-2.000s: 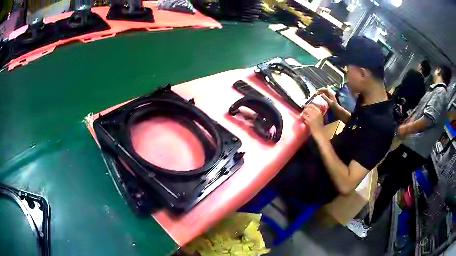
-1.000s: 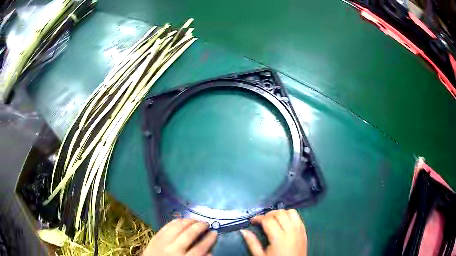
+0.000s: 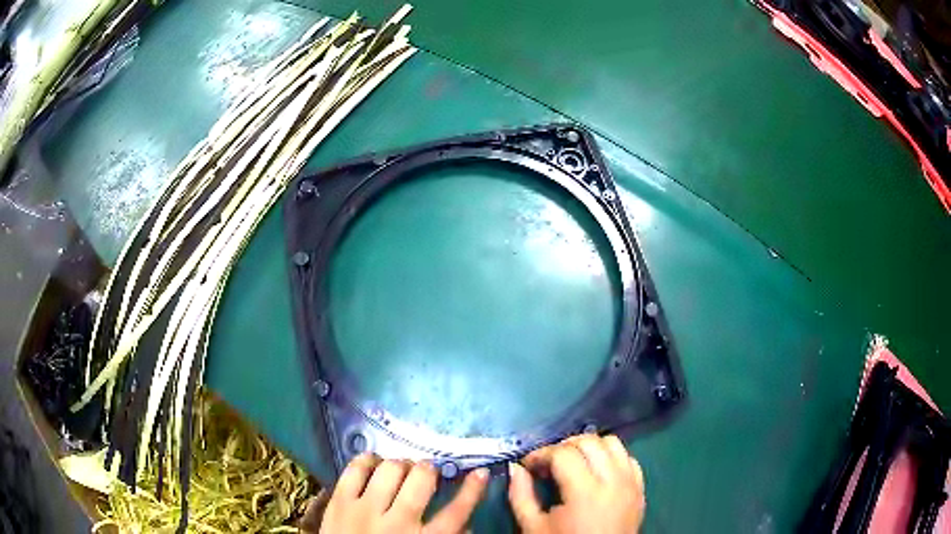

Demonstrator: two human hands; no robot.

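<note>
A black square plastic frame (image 3: 309, 313) with a large round opening lies flat on the green table mat. My left hand (image 3: 391, 501) is at the frame's near edge, left of centre, with its fingers on the edge. My right hand (image 3: 584, 488) is at the same edge, just to the right, thumb and fingers close together at the rim. Both hands are cut off by the bottom of the picture. Whether a thin strip is between the fingers cannot be told.
A foam strip bundle (image 3: 209, 235), black and pale yellow, fans out at left. Below it, a waste liner pile (image 3: 235, 480) lies in an open cardboard box (image 3: 47, 422). Stacked frames (image 3: 886, 459) lie on pink sheet at lower right. More black parts (image 3: 897, 63) are at upper right.
The view has swung from the neighbouring worker and stacked frames down to the frame in front of me. Since one second ago, my left hand has shifted slightly right, closer to my right hand.
</note>
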